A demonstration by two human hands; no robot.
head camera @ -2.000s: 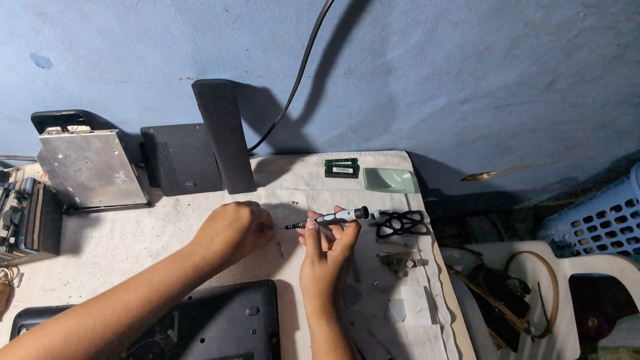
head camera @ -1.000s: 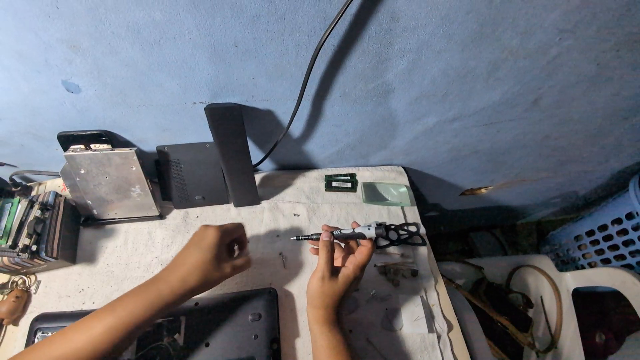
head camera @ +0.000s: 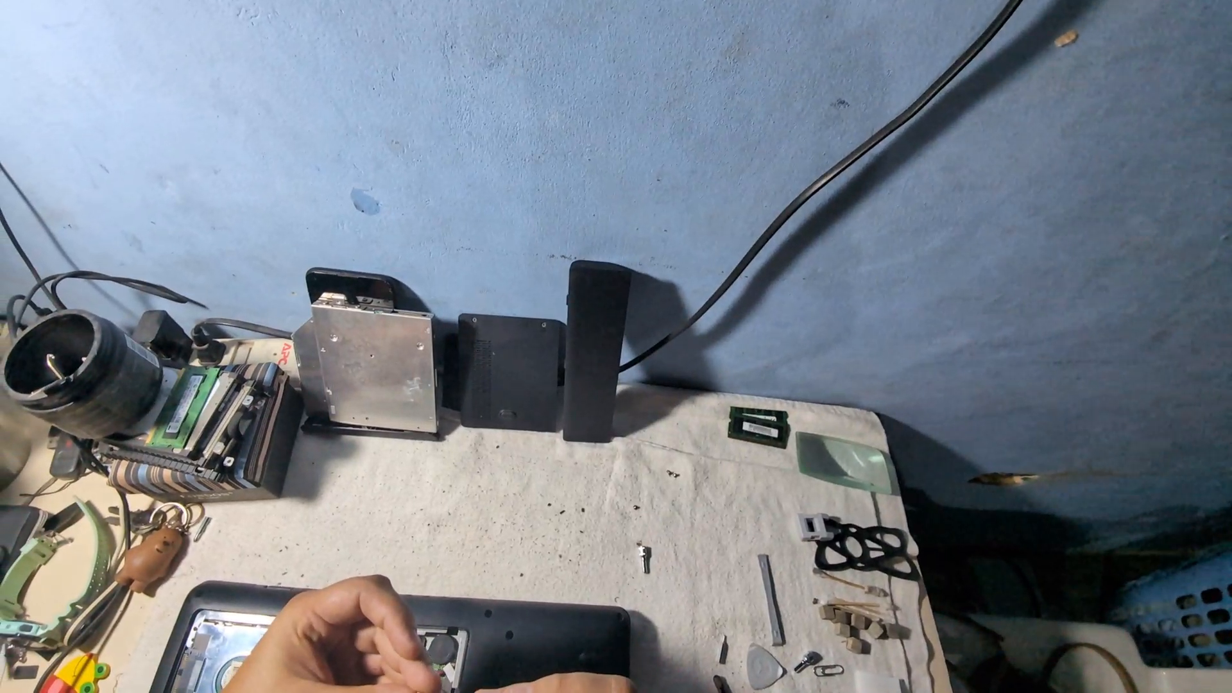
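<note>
Over the opened underside of a black laptop (head camera: 539,630), my left hand (head camera: 342,635) has its fingers curled; whether something is pinched in them is hidden. Only a strip of my right hand (head camera: 558,684) shows at the bottom edge, just right of the left one, and what it holds is out of view. An open bay beside the left hand shows a silver hard drive (head camera: 210,643). Beyond the laptop, a small metal screwdriver bit (head camera: 645,557) lies on the white cloth. The screwdriver is not visible.
Against the blue wall stand an optical drive (head camera: 375,371), a black cover panel (head camera: 512,371) and a laptop battery (head camera: 595,351). RAM modules (head camera: 758,426), a glass piece (head camera: 842,462), black cable (head camera: 866,549), triangular pick (head camera: 764,666) and flat strip (head camera: 771,600) lie right. A box (head camera: 274,433) stands left.
Both hands have come down to the laptop at the bottom edge. The screwdriver, earlier in my right hand, has gone out of sight. The view has shifted left and upward.
</note>
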